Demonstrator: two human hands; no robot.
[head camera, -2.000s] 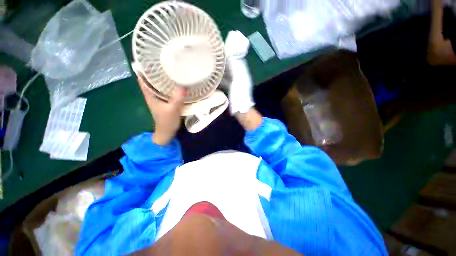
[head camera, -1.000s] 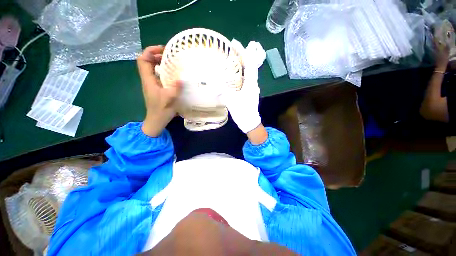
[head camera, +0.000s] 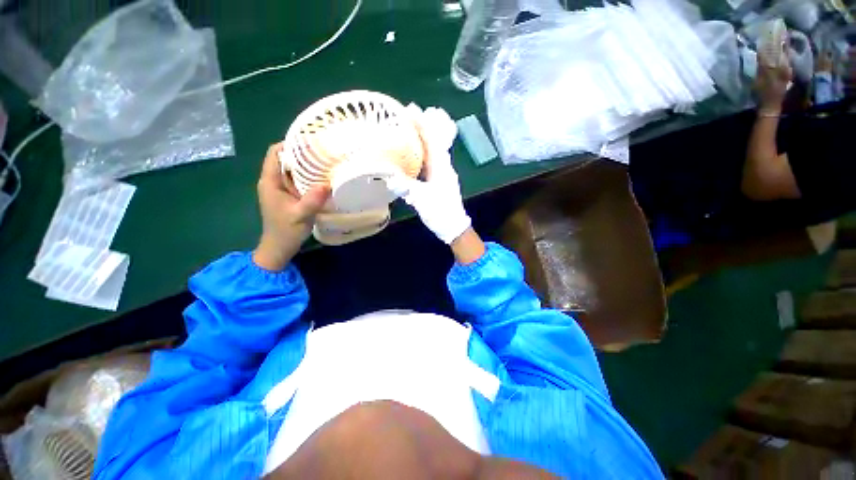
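Observation:
A cream-white clip fan (head camera: 349, 145) is held up in front of me at the bench edge, its slatted cage and smooth motor housing (head camera: 364, 190) showing. The oval clip base (head camera: 349, 226) hangs at its lower side. My bare left hand (head camera: 286, 208) grips the left side of the fan, thumb near the housing. My gloved right hand (head camera: 435, 183) holds the right side, its fingers on the housing and slats. A white lump at the top of the glove may be a cloth; I cannot tell it from the glove.
Bubble bags (head camera: 131, 94), label sheets (head camera: 86, 234) and a thin cable (head camera: 282, 67) lie left. A grey-green block (head camera: 477, 140), clear bottle (head camera: 477, 47) and plastic sleeves (head camera: 591, 80) lie right. An open carton (head camera: 601, 253) stands below right; bagged fans (head camera: 70, 450) lower left. Another person's arm (head camera: 771, 141) is far right.
The fan has turned from its round face with the clip to the lower right, to show the rear housing tilted down with the clip below. Both hands have shifted their grip around it.

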